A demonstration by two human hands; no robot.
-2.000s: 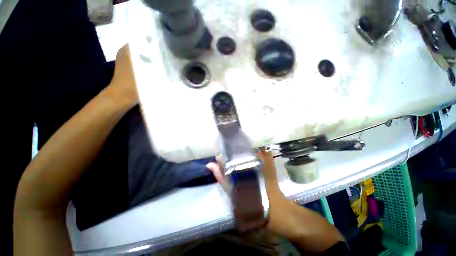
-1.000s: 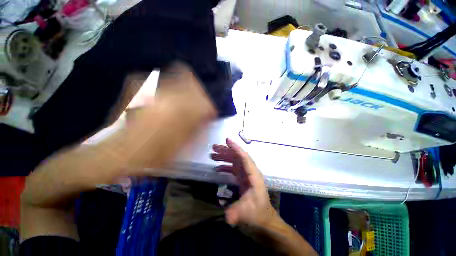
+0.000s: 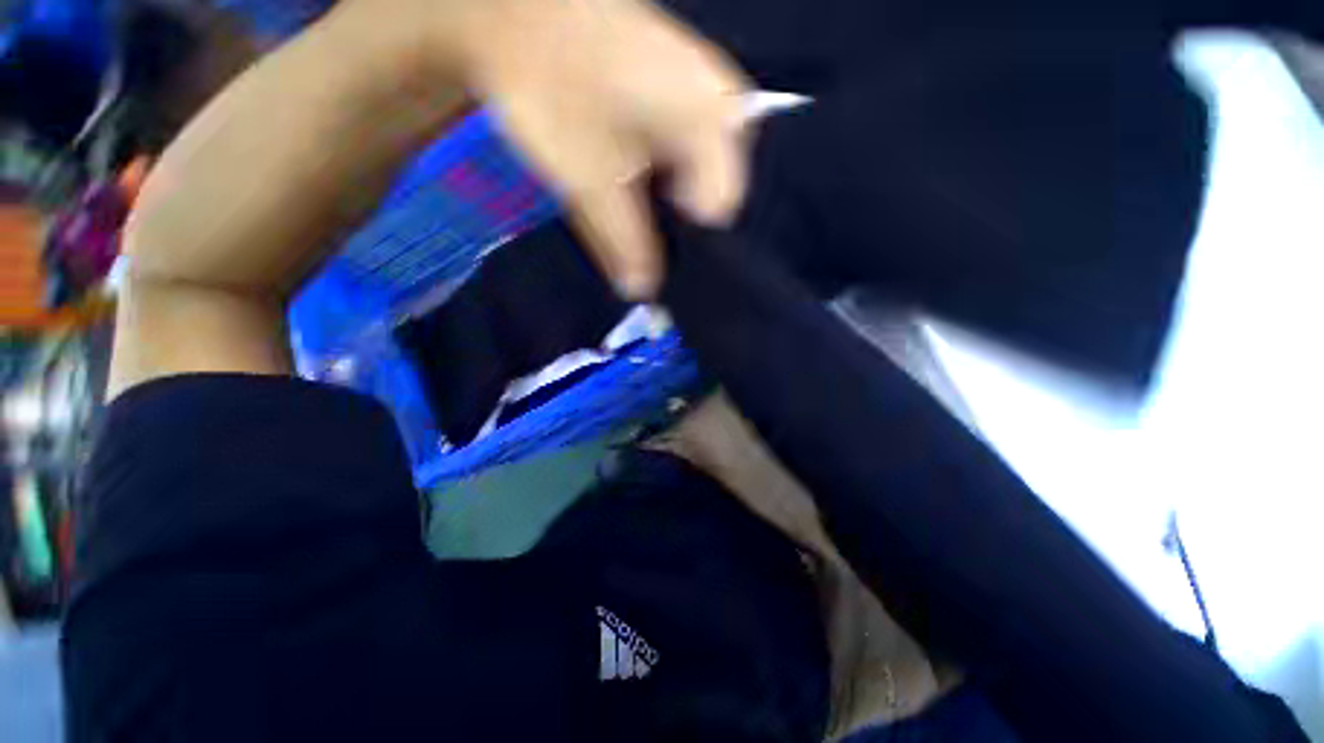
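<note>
My left hand [image 3: 624, 131] reaches across the top centre, slightly blurred, its fingers closed on the edge of a black garment panel [image 3: 987, 189]. The panel spreads from my fingers to the upper right. A long narrow stretch of black cloth [image 3: 871, 421] runs from below my fingers down to the lower right; whether it is part of the same panel I cannot tell. A small white point shows beside my knuckles. My right hand is not visible.
A blue plastic crate [image 3: 545, 421] stands below and left of my left hand, with black cloth and pale scraps inside. The white machine table [image 3: 1249, 363] is at the right. Blurred coloured items lie at the far left.
The view has swung left and down from the machine to the blue crate. My left hand now holds the black panel over the crate side. My right hand has gone out of sight.
</note>
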